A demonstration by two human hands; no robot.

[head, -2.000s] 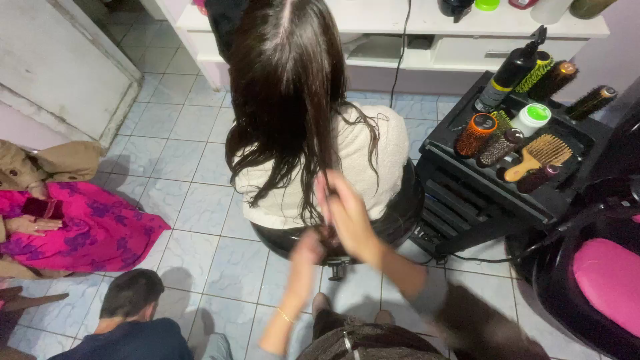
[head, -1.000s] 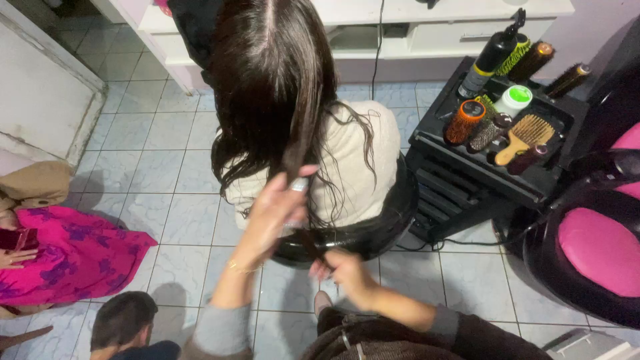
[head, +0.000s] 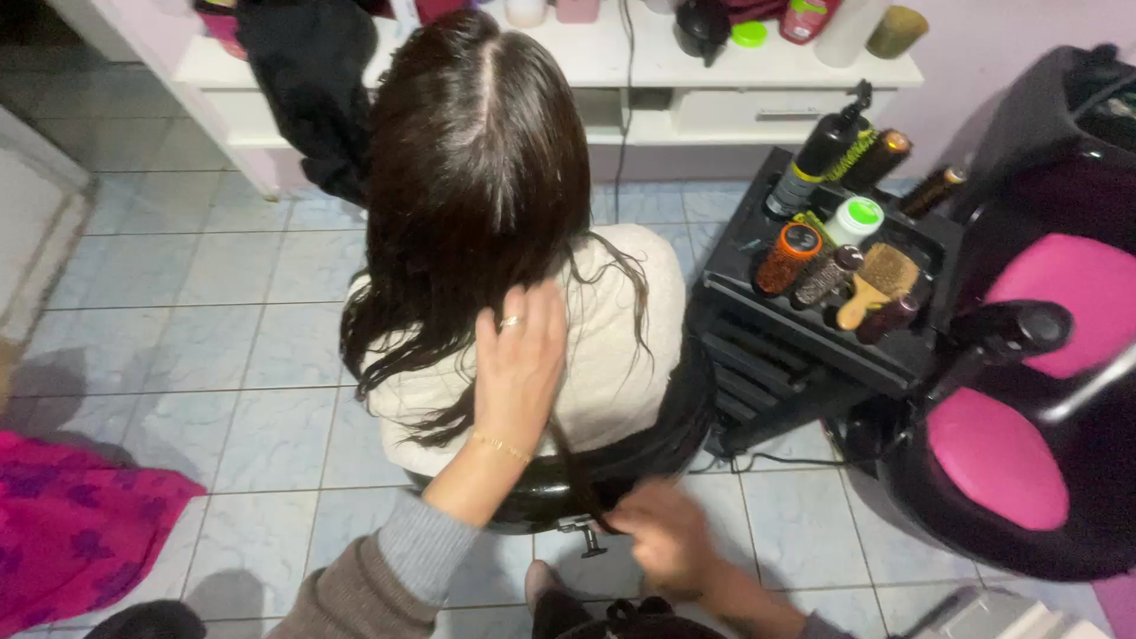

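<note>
A person with long, dark, damp-looking hair [head: 479, 177] sits with their back to me, a cream towel or garment [head: 621, 328] over the shoulders. My left hand [head: 524, 364], with a ring and bracelet, lies against the hair at the upper back; its fingers are close together around or over a strand, and its palm side is hidden. Lower right, my right hand [head: 661, 532] is blurred and pinches the end of a drawn-out hair strand [head: 577, 470] behind the black chair back [head: 524, 506].
At right stands a black trolley [head: 728, 257] with round brushes, a wooden paddle brush [head: 879, 280], a pump bottle [head: 816, 155] and a jar [head: 855, 219]. Beyond it are black chairs with pink cushions [head: 998, 457]. A white console [head: 657, 80] stands ahead; pink patterned fabric [head: 80, 532] shows at left.
The left hand has moved up the strand to the hair at the upper back. The right hand stays low at the strand's end. The view has shifted, and the seated person now appears more central.
</note>
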